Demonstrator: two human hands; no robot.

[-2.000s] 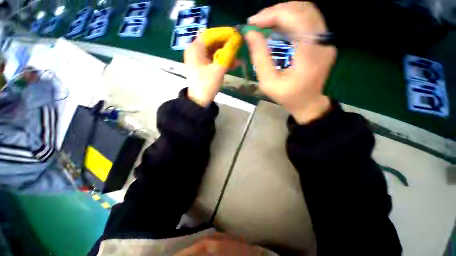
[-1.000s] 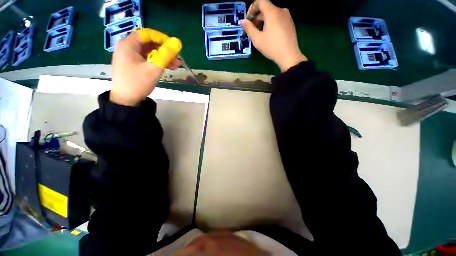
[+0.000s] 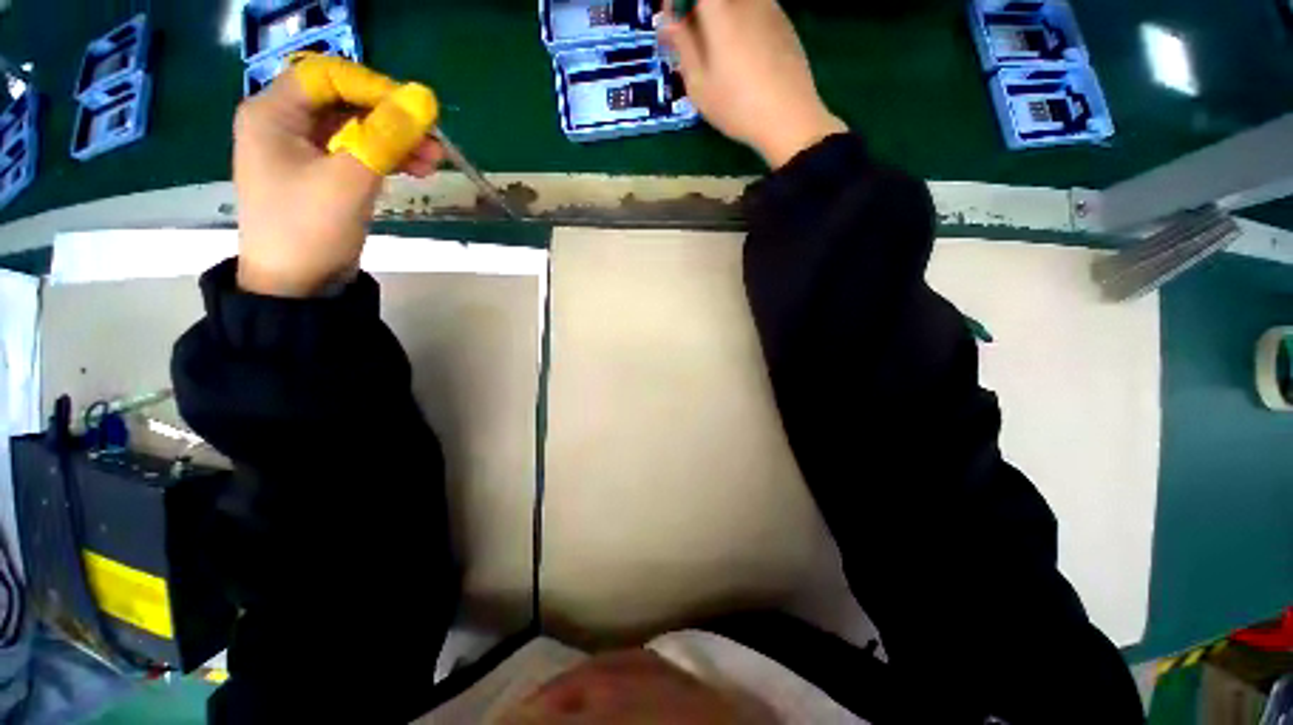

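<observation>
My left hand (image 3: 305,177), with yellow finger cots (image 3: 386,130) on thumb and finger, is pinched over the belt's near edge. A thin metal rod or tool (image 3: 475,173) sticks out from its fingertips towards the edge rail. My right hand (image 3: 752,78) is at the top, its fingertips beside a light-blue housing pair (image 3: 620,92) with black and silver parts inside. It holds a green tool (image 3: 682,7), mostly hidden by the fingers and cut off by the frame's top.
More light-blue housings (image 3: 1049,106) lie on the dark-green belt (image 3: 851,85). Beige sheets (image 3: 667,425) cover the bench. A black box (image 3: 107,524) with a yellow label stands left. Grey strips (image 3: 1170,255) lie by the post at right, a tape roll (image 3: 1275,368) beyond.
Two seconds ago my hands were together with the green tool between them; now they are apart, my right hand by a housing. The view has turned and shifted.
</observation>
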